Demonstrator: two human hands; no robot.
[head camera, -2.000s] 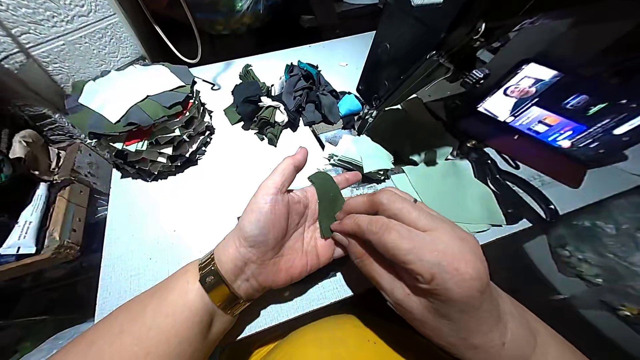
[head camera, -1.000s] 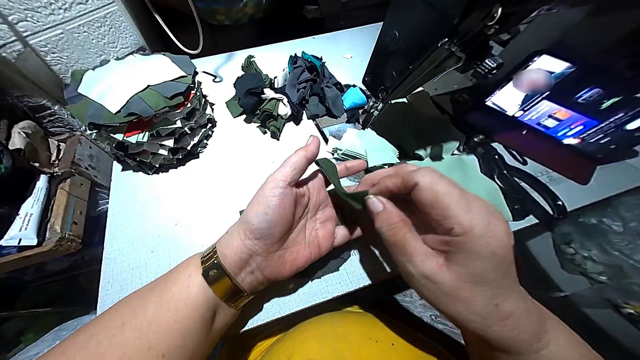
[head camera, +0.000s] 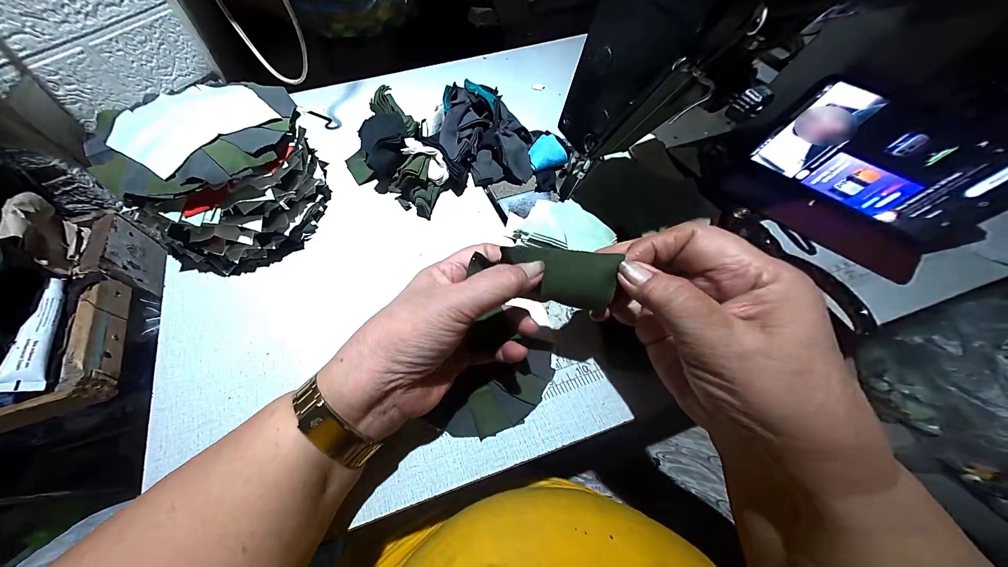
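Observation:
A strip of dark green fabric (head camera: 579, 277) is stretched between my two hands above the white table. My left hand (head camera: 441, 331), with a gold watch on the wrist, pinches its left end under the thumb; some of the dark cloth hangs behind the fingers. The right end is gripped between thumb and fingertips of my right hand (head camera: 717, 315). Below my left hand, a round patchwork of dark and green fabric pieces (head camera: 488, 405) lies on the table, partly hidden. Just beyond the strip is a small stack of pale green cloth pieces (head camera: 567, 224).
A tall stack of round patchwork pieces (head camera: 244, 189) stands at the left of the table (head camera: 236, 339). Farther back lie bunched dark fabric scraps (head camera: 480, 134). A black sewing machine (head camera: 630, 71) stands behind, with a lit phone (head camera: 850, 173) at the right. A wooden box (head camera: 90, 339) holds a white tube.
My left hand has turned from open palm up to pinching the cloth with its thumb. The green strip, earlier narrow and held at the left palm, now spans sideways between both hands.

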